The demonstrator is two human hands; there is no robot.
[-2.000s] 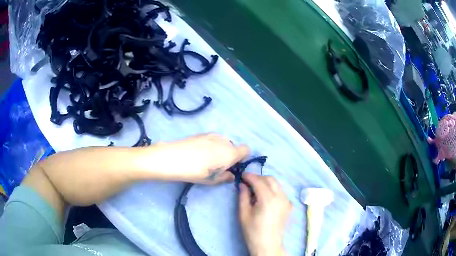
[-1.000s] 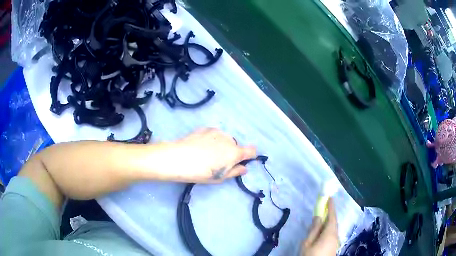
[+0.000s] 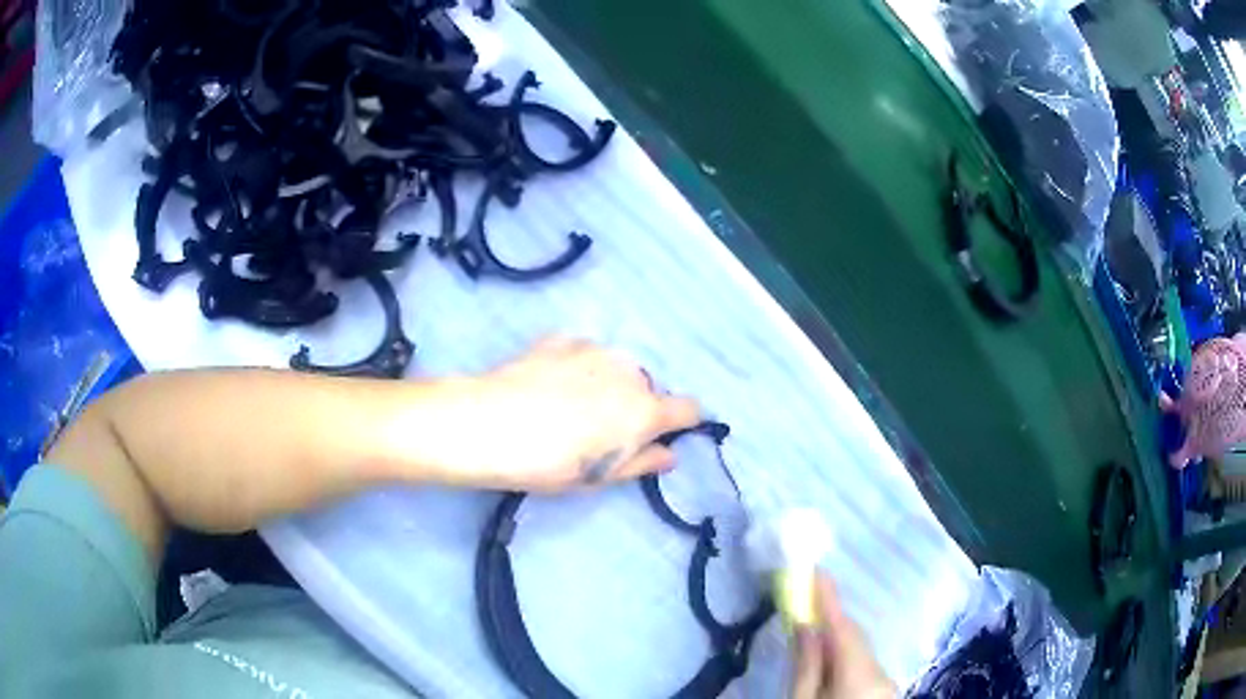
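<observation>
A black headband [image 3: 500, 601] lies on the white sheet, its lower part cut off by the bottom edge. A yoke [image 3: 674, 505] sits at its upper end and another yoke [image 3: 705, 580] at its lower right end. A thin dark wire [image 3: 730, 471] runs near the upper yoke. My left hand [image 3: 601, 426] holds the upper yoke and headband end, hiding where they join. My right hand [image 3: 836, 655], partly cut off by the bottom edge, holds the mallet [image 3: 799, 560], blurred, its white head close to the lower right yoke. Contact between them cannot be told.
Loose black yokes [image 3: 314, 178] are heaped at upper left beside a clear bag [image 3: 82, 68]. A green belt [image 3: 820, 205] runs diagonally, carrying headphone frames [image 3: 995, 253]. Small black fittings [image 3: 987, 662] lie in a clear bag at lower right. A pink fan [image 3: 1213, 396] is at far right.
My right hand let go of the work, took up the mallet and moved it left to the lower right yoke. My left hand stays at the upper end. The frames on the belt have shifted.
</observation>
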